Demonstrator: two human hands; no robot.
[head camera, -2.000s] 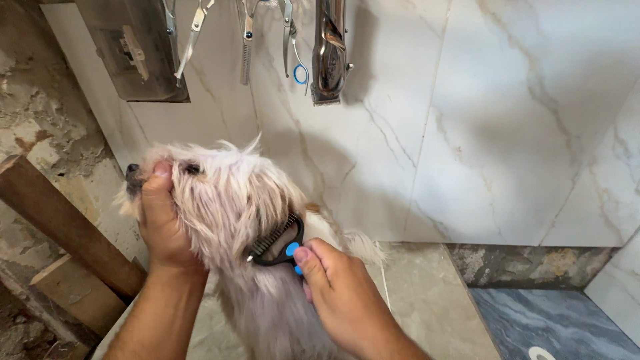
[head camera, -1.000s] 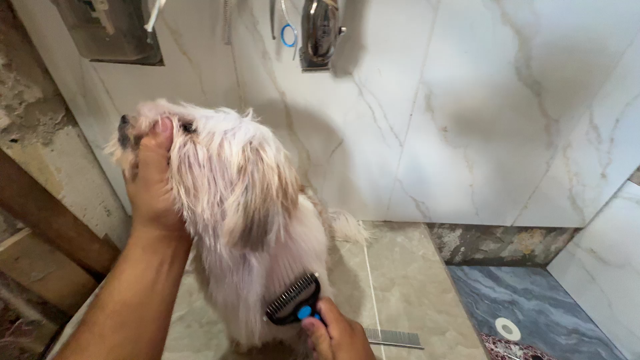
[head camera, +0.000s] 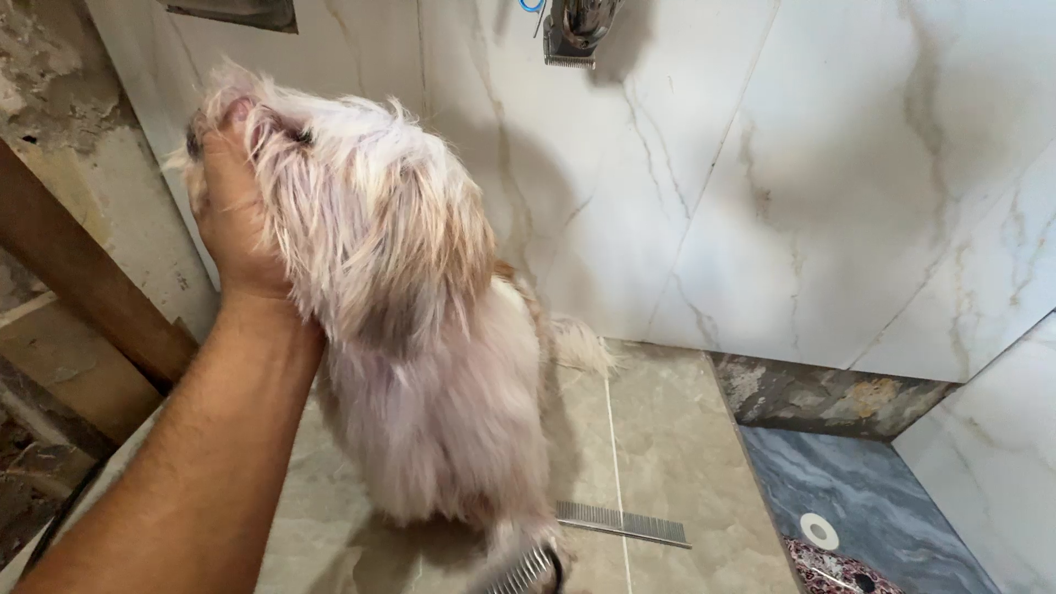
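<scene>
A long-haired white and tan dog (head camera: 445, 396) sits on a tiled tabletop, its head turned to the left. My left hand (head camera: 239, 214) holds the dog's muzzle and chin from below. At the bottom edge, the toothed head of a black grooming rake (head camera: 520, 573) lies against the dog's lower front leg, somewhat blurred. My right hand is out of the frame, below that tool. A metal grooming comb (head camera: 623, 524) lies flat on the table, right of the dog's leg.
A hair clipper (head camera: 579, 31) hangs on the marble-patterned wall above. The tiled tabletop (head camera: 685, 429) ends at the right, beside a lower blue-grey marbled surface (head camera: 858, 478) with a white ring (head camera: 818, 530) on it. Wooden boards (head camera: 82, 264) lean at the left.
The grooming rake has moved down from the dog's neck to its chest, then to its lower front leg. My right hand has gone out of view. My left hand still holds the muzzle. The view has shifted downward.
</scene>
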